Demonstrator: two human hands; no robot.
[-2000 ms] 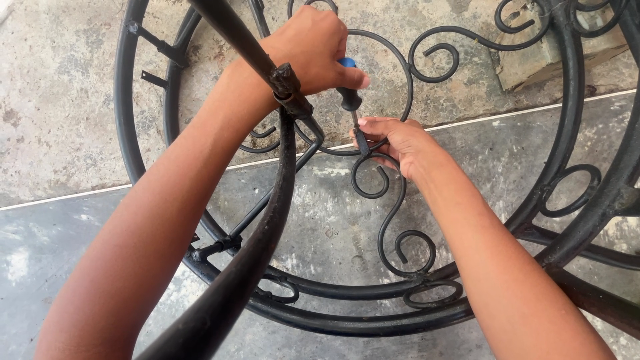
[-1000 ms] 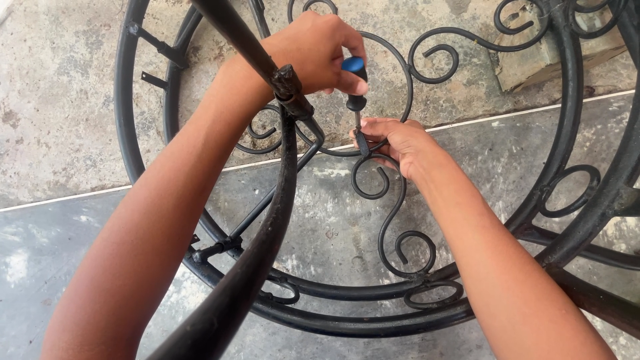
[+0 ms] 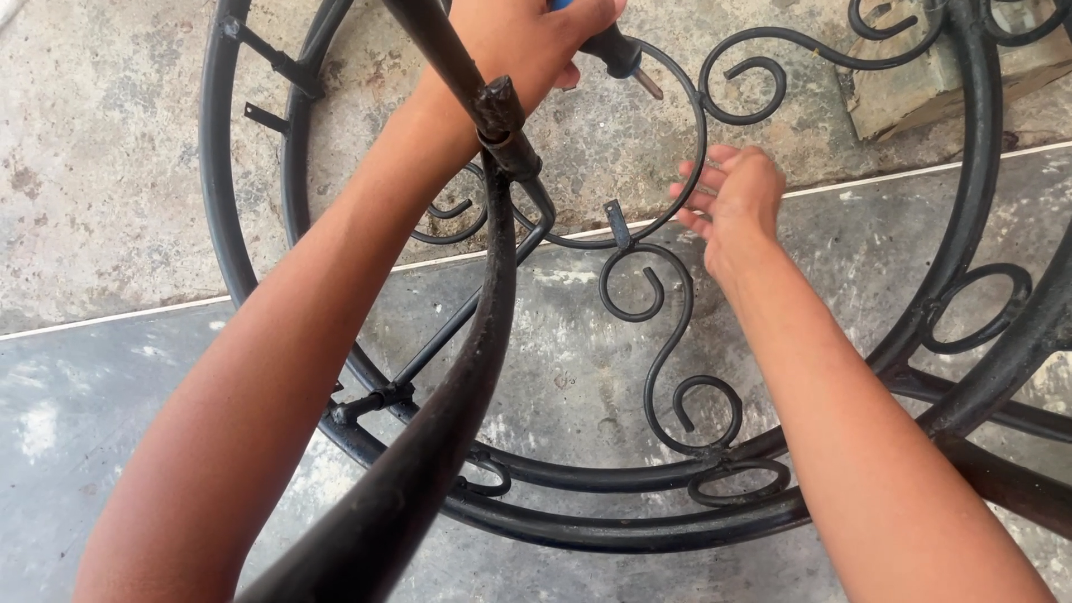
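Observation:
My left hand (image 3: 536, 42), partly cut off by the top edge, holds a screwdriver (image 3: 615, 52) with a blue and black handle, its metal tip pointing down and right. My right hand (image 3: 737, 197) is held with fingers apart beside the inner ring (image 3: 702, 142) of a black metal frame, and nothing is seen in it. Between the hands and lower down, a small metal tab (image 3: 617, 224) with a hole stands up where the inner ring meets a scroll (image 3: 688, 293).
A thick black tube (image 3: 452, 402) rises across the view over my left forearm. Large round tubes (image 3: 624, 536) circle the scrollwork, with small ovals (image 3: 980, 308) between them. A stone block (image 3: 913, 92) lies at upper right on the rough concrete floor (image 3: 109, 151).
The screwdriver, upright at the tab before, has been lifted up and away from it in my left hand. My right hand has let go by the tab and moved up and to the right.

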